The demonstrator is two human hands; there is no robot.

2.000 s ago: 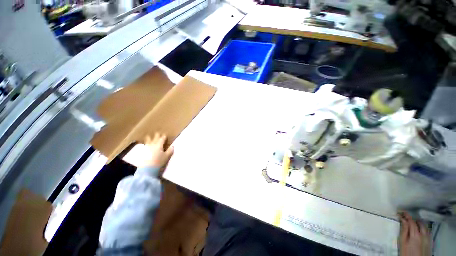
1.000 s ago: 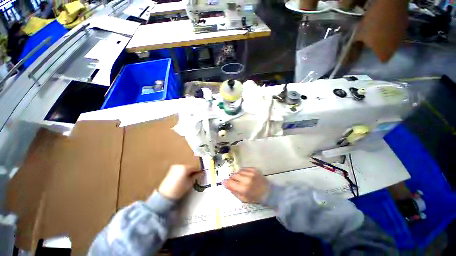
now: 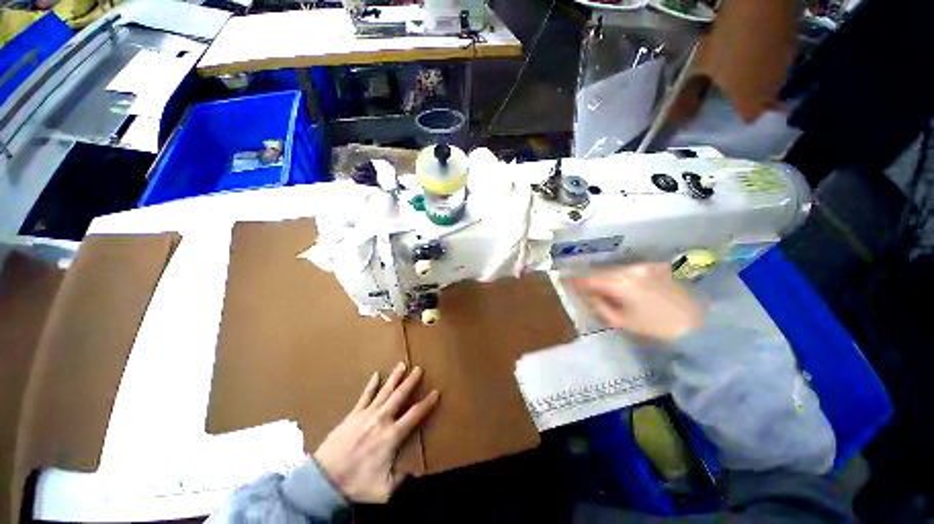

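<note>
A brown panel (image 3: 277, 328) lies flat under the needle end of the white sewing machine (image 3: 635, 215). A seam line runs down it from the needle area to the front edge. My left hand (image 3: 379, 435) rests flat on the panel beside the seam, fingers spread. My right hand (image 3: 640, 300) is blurred, below the machine head and near the panel's right edge; whether it holds anything cannot be told. The presser foot and needle are mostly hidden by the head and its knobs. Another brown panel (image 3: 97, 338) lies at the left.
A bottle with a green base (image 3: 442, 189) and a white cloth (image 3: 353, 256) are on the head. A blue bin (image 3: 225, 148) stands behind the table, another blue bin (image 3: 819, 348) at the right. A brown piece (image 3: 753, 51) hangs behind. A ruler scale (image 3: 594, 389) marks the front edge.
The seamed panel now lies under the needle area, shifted right from the table's left side. My left hand has moved onto it; my right hand has moved right, away from the needle.
</note>
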